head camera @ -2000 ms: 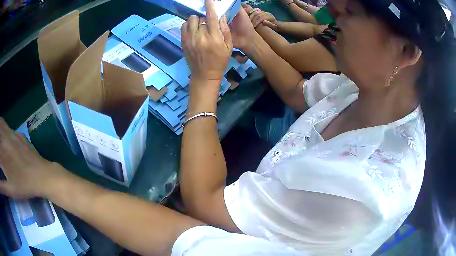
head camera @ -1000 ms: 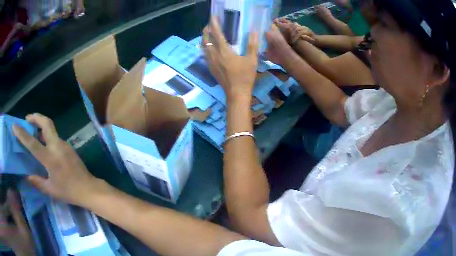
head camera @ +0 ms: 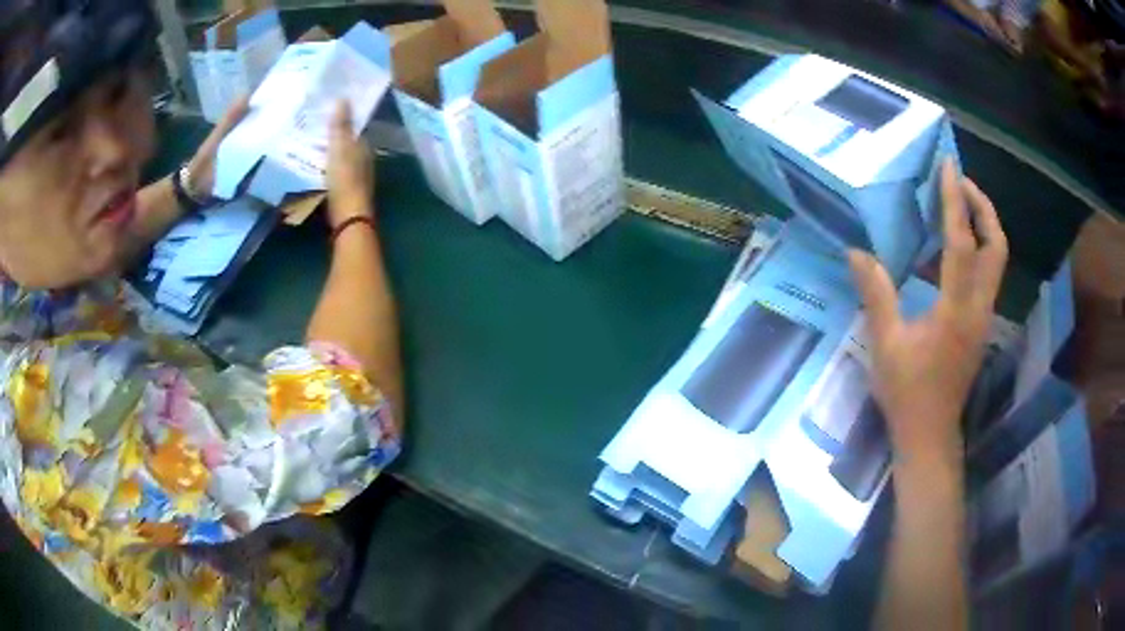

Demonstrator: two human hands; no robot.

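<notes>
A light blue and white carton (head camera: 851,160) with a dark printed cylinder sits tilted above the back end of the flat blanks. A blue flap sticks out at its left. My right hand (head camera: 931,327) grips its right end, thumb at the lower corner and fingers along the end flap. Whether the carton also touches the blanks or ledge is hidden. The stack of flat blanks (head camera: 728,382) lies on the green bench just left of my wrist. My left hand is not in view.
Two open cartons (head camera: 555,173) stand upright at the back centre, brown flaps up. At left a person in a flowered shirt (head camera: 185,431) holds another carton (head camera: 309,105) over a small pile of blanks. Further cartons (head camera: 1036,481) stand at the right edge on the bench (head camera: 494,358).
The view has swung left, from the white-bloused neighbour to the flowered-shirt one. My right hand, on the blanks two seconds ago, is now on the carton. My left hand has gone out of view.
</notes>
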